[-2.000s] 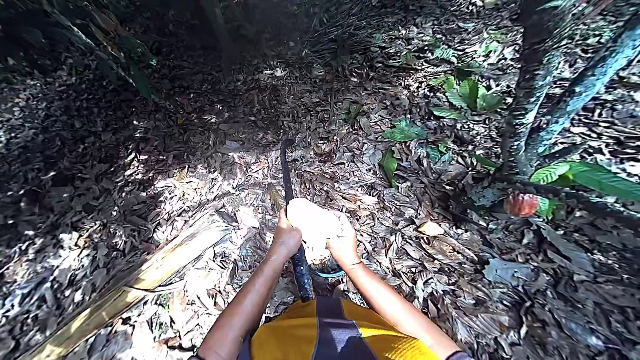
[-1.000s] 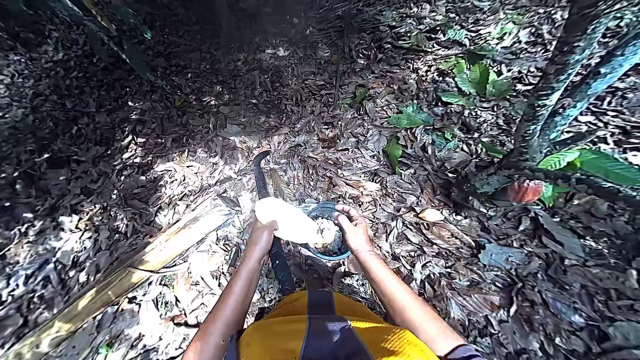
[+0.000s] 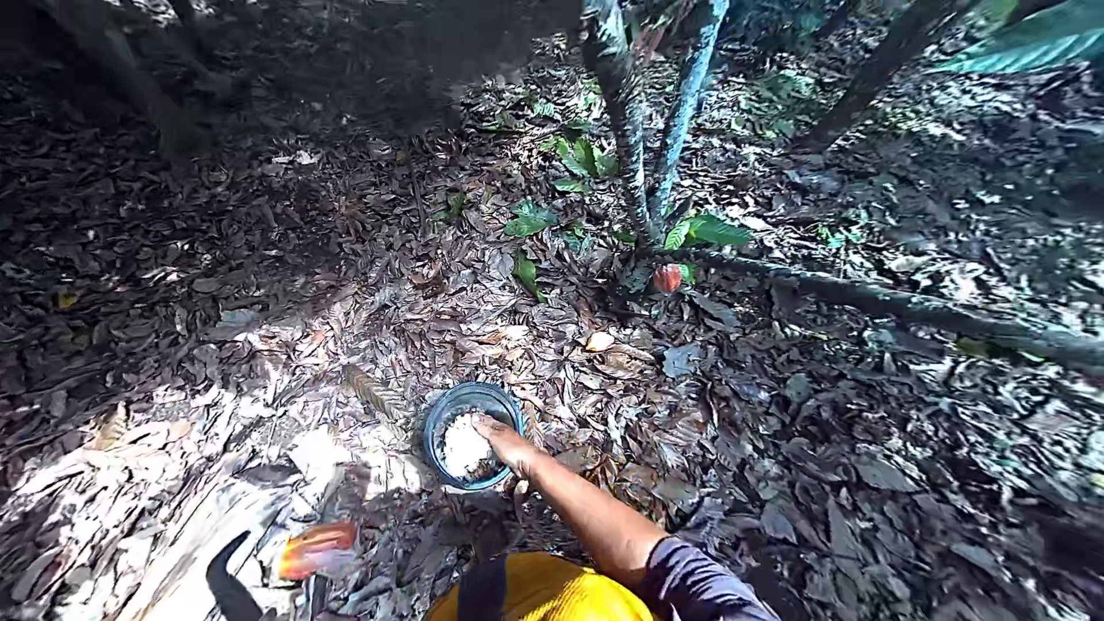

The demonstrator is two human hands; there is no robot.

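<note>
My right hand (image 3: 509,447) grips the near right side of a dark round bucket (image 3: 437,417), with the thumb over the rim and some fingers partly hidden outside it. Inside lies a whitish, overexposed mass (image 3: 466,446), probably pulpy seeds. My left hand does not show. At the lower left is a blurred orange-red object (image 3: 319,550), apparently a cacao pod or part of one. Just left of it, a dark curved hooked blade (image 3: 228,576) reaches up from the bottom edge.
Dry leaf litter (image 3: 362,285) covers the ground. A forked tree trunk (image 3: 634,129) rises ahead, with a fallen branch (image 3: 871,297) running right from its base. A reddish pod (image 3: 667,278) lies beside it. A pale, sunlit log or stem (image 3: 194,552) lies at lower left.
My left hand, which held a bright pale object beside the bucket, has left the view. The orange-red object now shows at lower left. My right hand remains at the bucket. The view has swung right.
</note>
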